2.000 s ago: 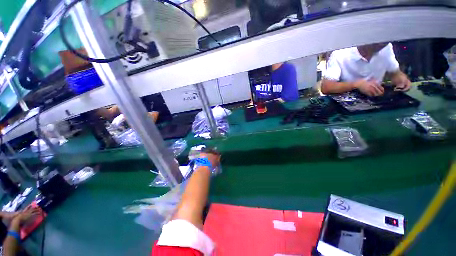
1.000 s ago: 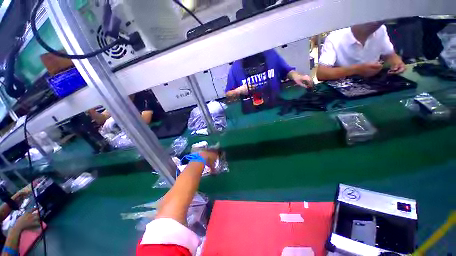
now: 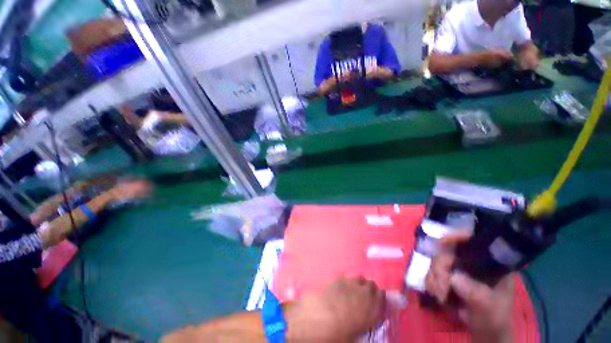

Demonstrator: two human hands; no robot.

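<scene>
My left hand (image 3: 342, 309), with a blue strap (image 3: 273, 318) at its wrist, is low over the red mat (image 3: 328, 248). Its fingers are curled and blurred. A shiny, whitish clear piece (image 3: 394, 303) shows at its fingertips; whether the hand grips it cannot be told. My right hand (image 3: 472, 291) is closed around a thick black electric screwdriver (image 3: 512, 244) with a pale label. The screwdriver is in front of the screw feeder (image 3: 479, 194) and partly hides it. The bit is not clearly visible.
A clear bag pile (image 3: 248, 218) lies left of the mat, beside a metal post (image 3: 191, 100). A yellow cable (image 3: 576, 151) rises from the screwdriver. Bagged units (image 3: 477, 126) lie on the green strip. Two people sit opposite; another person's arm (image 3: 87, 211) reaches in at left.
My left hand has come back from the green strip to the mat. My right hand has come into view with the screwdriver. The view has shifted, and the person at left has reached forward.
</scene>
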